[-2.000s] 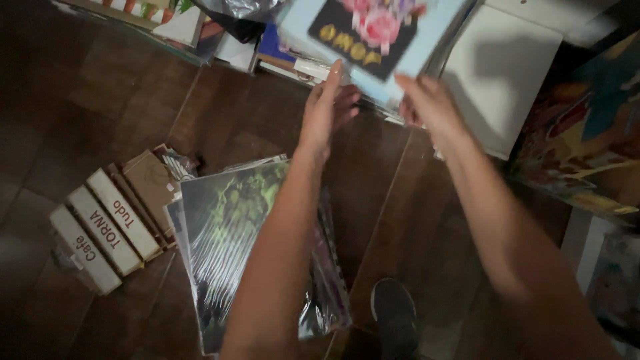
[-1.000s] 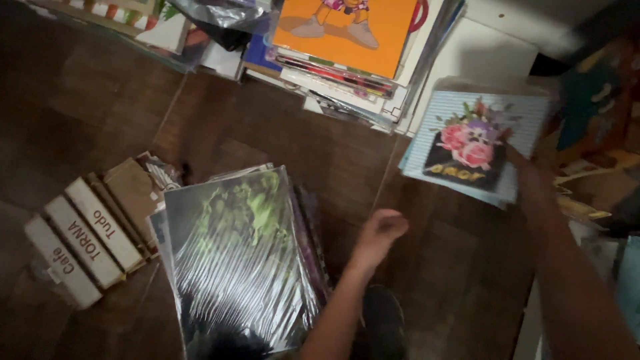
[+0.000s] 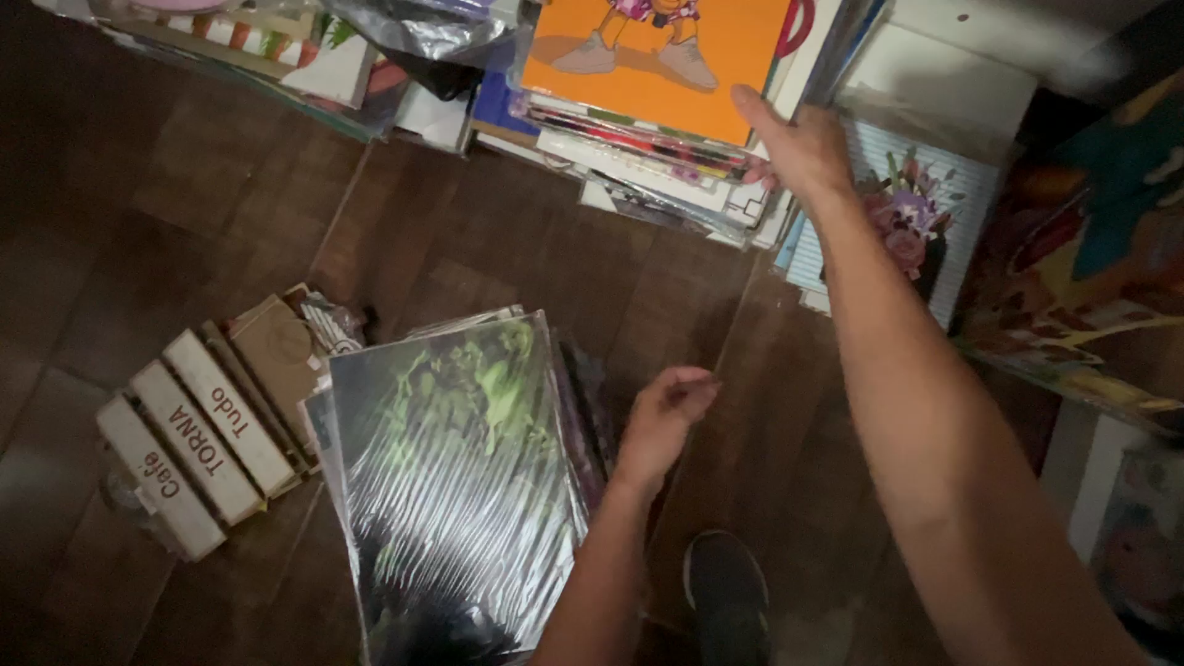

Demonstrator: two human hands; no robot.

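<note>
My right hand is at the lower right corner of an orange print showing a cartoon figure's legs, its thumb on top and fingers at the edges of the stack below. My left hand hangs over the wooden floor with fingers loosely curled, holding nothing. A blue-striped print with flowers lies right of the orange stack, partly behind my right forearm. Left of my left hand lies a pile topped by a plastic-wrapped green and black print.
Wooden slat signs with lettering lie left of the wrapped pile. More wrapped prints and a black plastic bag are at the upper left. A large colourful picture stands at the right. A shoe is on the floor below.
The flower print was on the orange stack in both hands' reach, then in my right hand, and now lies to the right. My right hand has let it go and moved left to the orange print.
</note>
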